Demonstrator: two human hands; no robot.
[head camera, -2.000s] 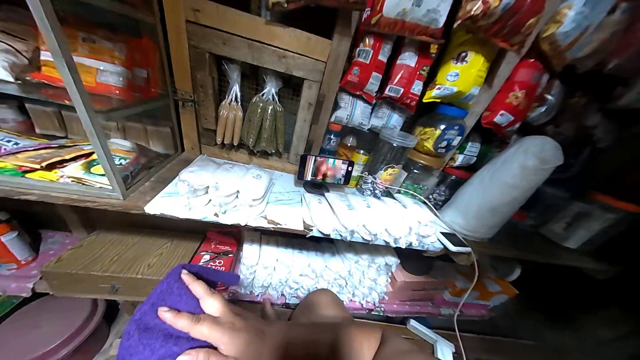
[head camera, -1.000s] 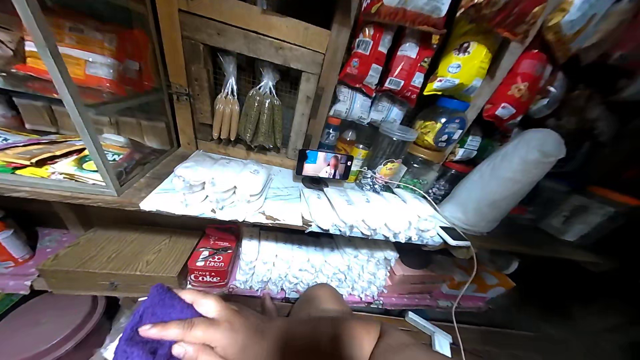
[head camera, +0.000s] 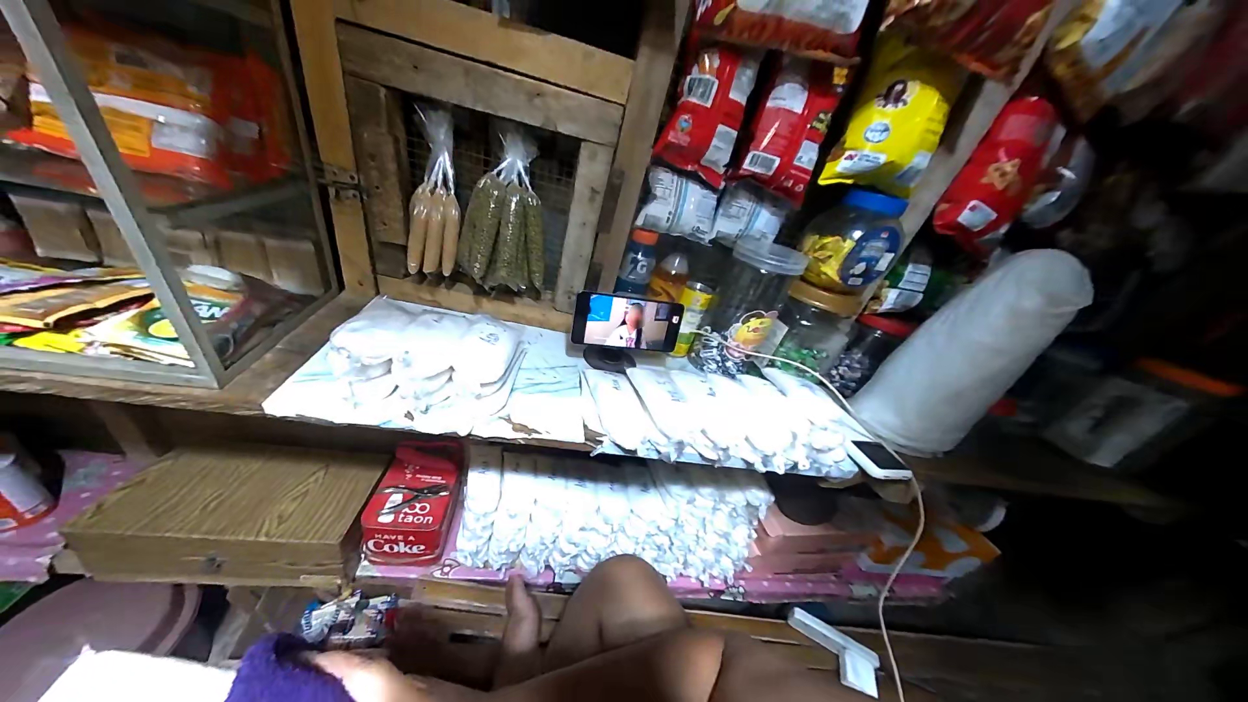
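Observation:
At the bottom edge, a partly cut-off hand, which looks like my left hand (head camera: 366, 675), is against a bunched purple cloth (head camera: 283, 673); its grip is unclear. A white surface (head camera: 141, 677) lies left of the cloth. Beyond it, a dark, blurred hand, apparently my right hand (head camera: 453, 634), has one digit raised near my bare knee (head camera: 624, 597); whether it holds anything is hidden. Small printed packets (head camera: 348, 618) are just left of it. Above, packed rows of tied white plastic packets (head camera: 604, 507) lie beside a red Coke box (head camera: 414, 502).
The upper wooden shelf holds more white packets (head camera: 429, 356), a phone on a stand (head camera: 626, 324), lidded jars (head camera: 751, 302) and a white roll (head camera: 975, 351). A glass cabinet (head camera: 146, 195) and wooden box (head camera: 229, 512) are at left. A white cable (head camera: 912, 546) hangs at right.
The hand at the purple cloth has moved down toward the bottom edge with the cloth. Small printed packets and a white surface now show near it.

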